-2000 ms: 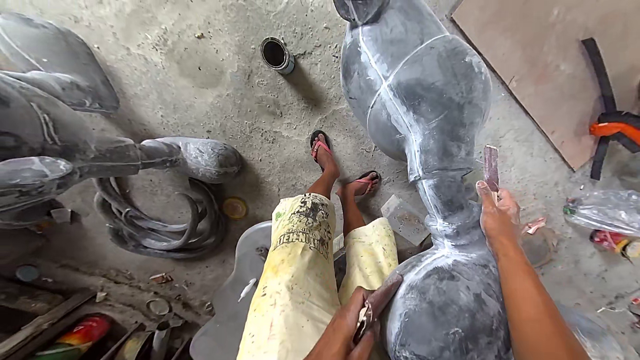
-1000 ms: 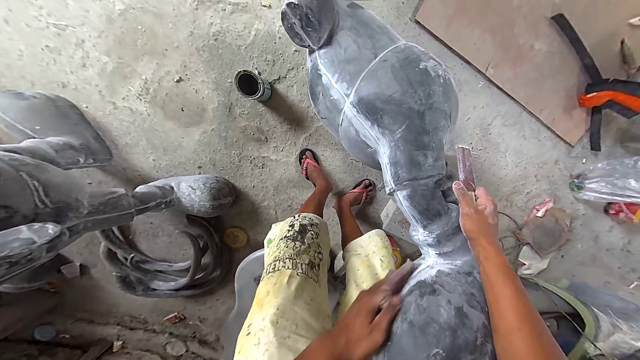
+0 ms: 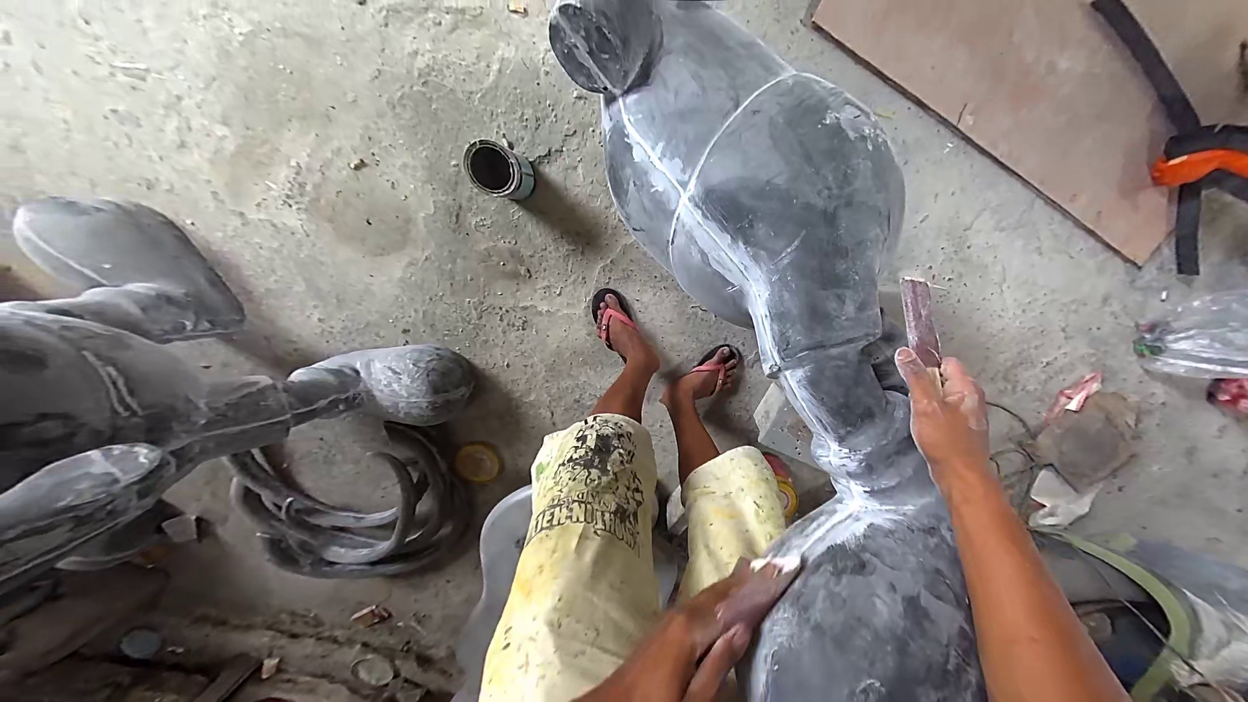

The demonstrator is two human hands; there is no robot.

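Observation:
A large grey molded figure [image 3: 819,195], streaked with white along its seams, stretches from the top centre down to my lap. My left hand [image 3: 697,624] lies on the side of its rounded lower part, with a reddish-brown piece of sandpaper [image 3: 765,590] pressed under the fingers against the surface. At the narrow section on the right, my right hand [image 3: 946,405] grips a short flat strip wrapped in reddish sandpaper [image 3: 918,317], which points upward beside the figure.
Another grey figure [image 3: 127,390] lies at the left near a coiled hose [image 3: 419,517]. An open can [image 3: 497,169] stands on the concrete floor. At the upper right are a board [image 3: 1014,107] and black and orange straps [image 3: 1204,168]; a plastic bag [image 3: 1199,336] lies below.
The left hand has shifted along the figure's rounded lower part, fingers now flatter over the sandpaper than two seconds ago. The right hand still holds its strip beside the narrow section.

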